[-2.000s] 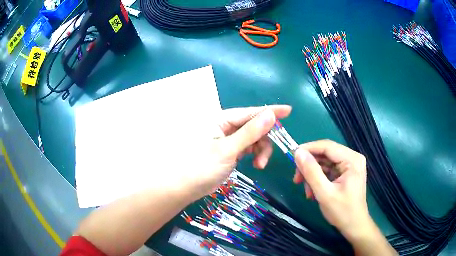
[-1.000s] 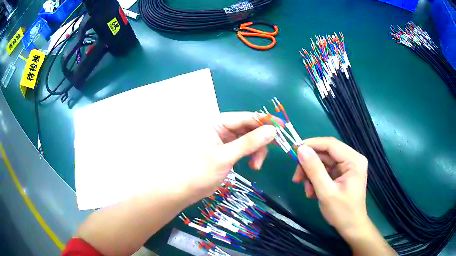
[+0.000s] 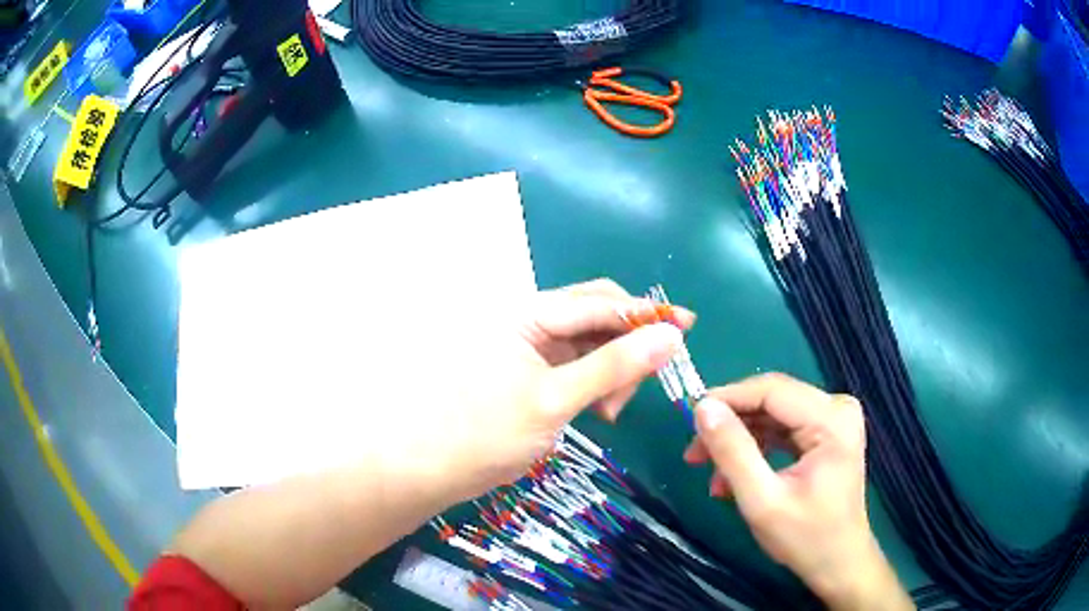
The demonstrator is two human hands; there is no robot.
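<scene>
A multi-core cable end [image 3: 676, 368] with white marker sleeves and orange ferrules is held between my two hands. My left hand [image 3: 597, 358] pinches the cores near the ferrules with thumb and fingers, the metal pins pointing up. My right hand [image 3: 794, 466] pinches the lower end of the sleeves between thumb and index finger. The jacket below is hidden by my right hand. A bundle of similar cable ends [image 3: 555, 513] lies below, partly under my left forearm.
A white paper sheet [image 3: 346, 334] lies left. A second cable bundle [image 3: 848, 287] lies right, a third [image 3: 1015, 137] at far right. Scissors [image 3: 633, 107], a cable coil [image 3: 502, 54] and a heat gun [image 3: 269, 84] lie at the far side. A yellow sign [image 3: 86, 143] stands left.
My left fingers have closed around the cores, which were spread apart a second ago and now stand closer together. The whole scene sits slightly lower in the view.
</scene>
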